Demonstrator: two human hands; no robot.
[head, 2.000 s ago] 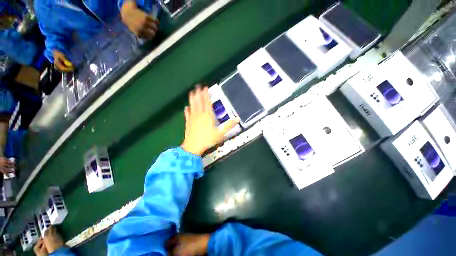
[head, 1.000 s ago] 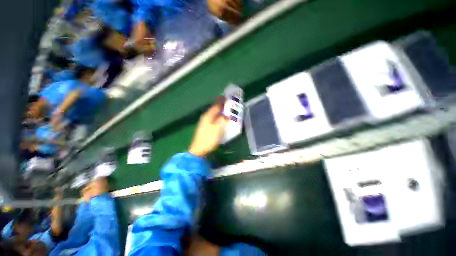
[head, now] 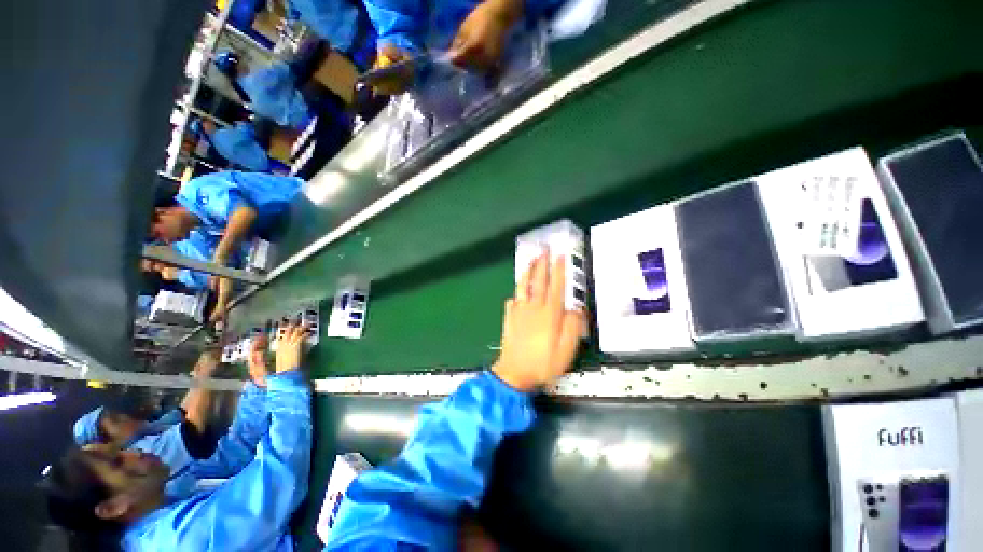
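Note:
My left hand (head: pixel 541 329) lies over a white phone box (head: pixel 550 239) on the green belt, fingers across it and thumb along its right side. Dark pictures show on the box's side. Just right of it stands a white box with a purple phone picture (head: pixel 650 283), then an open box with a dark flat face (head: pixel 736 262), another white printed box (head: pixel 825 291) with a small printed patch, and another dark-faced box (head: pixel 949 221). Of my right hand only a small dim patch (head: pixel 475 537) shows at the bottom edge; its fingers are hidden.
The chipped white belt rail (head: pixel 690 380) runs below the row. A larger-looking white box (head: pixel 895 447) is on the near bench at right. Small boxes (head: pixel 348 307) stand further left on the belt, near another worker's hands (head: pixel 289 343). Across the belt, hands hold a clear blister tray (head: pixel 464 102).
The view has swung left. My left hand has moved from the row's left-end box to another box, which now stands close beside the row.

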